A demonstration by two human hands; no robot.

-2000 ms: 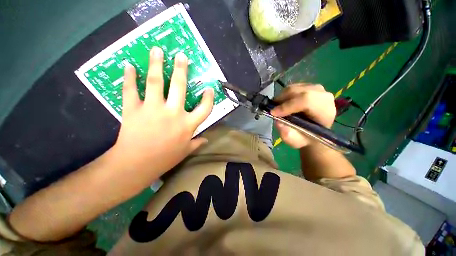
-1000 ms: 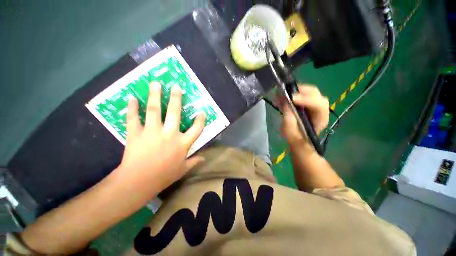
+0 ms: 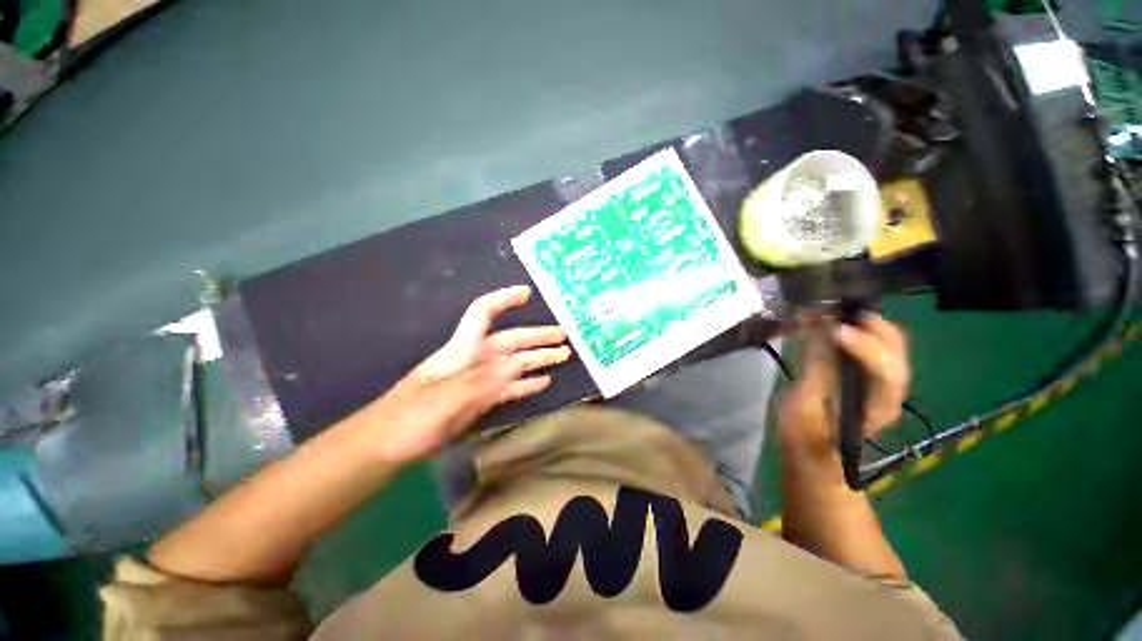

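Observation:
The green printed circuit board point(image 3: 639, 269) lies on a slightly larger white backing board point(image 3: 729, 251) on the black mat. My left hand point(image 3: 482, 373) is beside its lower left edge, fingers apart, holding nothing; whether the fingertips touch the edge is unclear. My right hand point(image 3: 854, 382) is shut on the soldering iron point(image 3: 853, 413), right of the board. The iron is blurred and upright in view, its front end near the lower rim of the white-yellowish cup point(image 3: 766, 229); its tip cannot be made out. Silver bits show inside the cup.
A yellow block point(image 3: 904, 219) is right of the cup, beside a dark box point(image 3: 1008, 188). A cable point(image 3: 989, 432) curves along the right. Clear tape point(image 3: 269, 420) crosses the mat's left end. A grey-green conveyor belt point(image 3: 376, 125) runs behind. A dark thin tool point(image 3: 194, 413) lies at left.
My left hand has come off the circuit board to its left side. My right hand has moved the iron from the board to the cup. The view has shifted, showing more of the bench's left.

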